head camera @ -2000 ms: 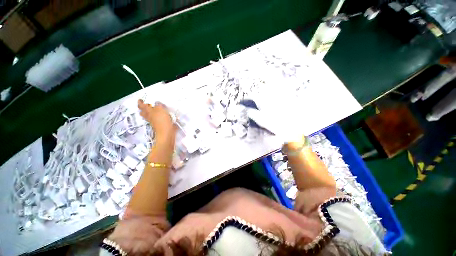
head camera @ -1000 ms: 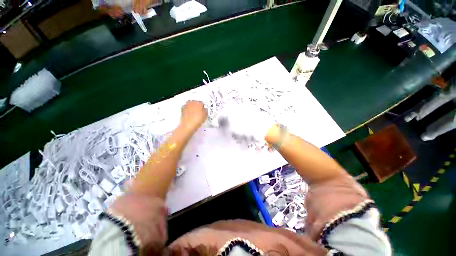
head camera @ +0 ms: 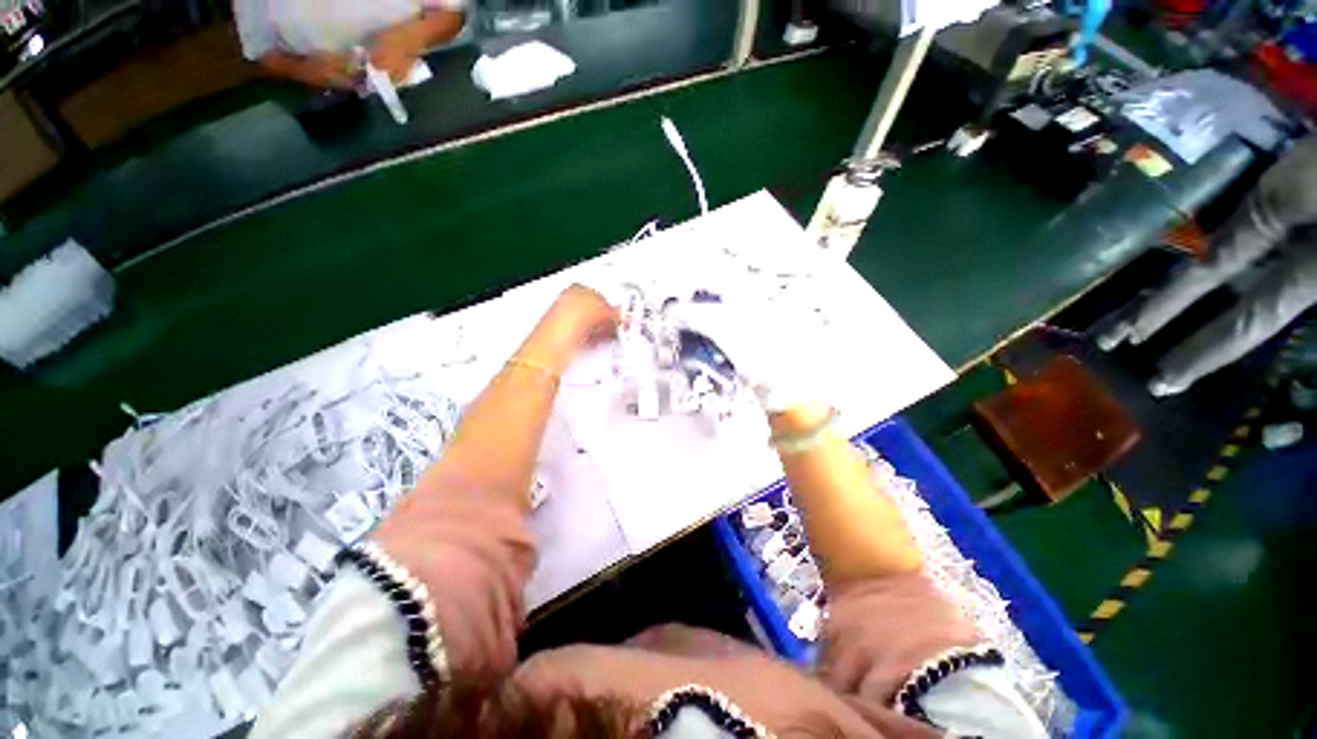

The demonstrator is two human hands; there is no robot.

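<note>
My bare left hand (head camera: 587, 312) is at the back of the white bench sheet (head camera: 852, 347), its bent fingers on looped white cords. White corded units (head camera: 646, 387) lie or hang between my hands; glare hides whether they touch the sheet. My right hand (head camera: 748, 378) wears a white glove that blends into the sheet. It holds a crumpled dark blue cloth (head camera: 703, 350) against the units' right side; its fingers are hard to make out. A large heap of white corded units (head camera: 246, 505) lies on the sheets to the left.
A blue bin (head camera: 1062, 650) of corded units stands below the bench edge at right. A whitish bottle (head camera: 845, 210) stands by a metal post. A brown stool (head camera: 1057, 422) is at right. A person's hands (head camera: 340, 70) show across the green bench, and another person's legs (head camera: 1242, 253) at far right.
The units that lay mid-sheet two seconds ago are fewer there now. My left hand has moved right from the heap to the cords near the cloth. A cord now sticks up behind the sheet.
</note>
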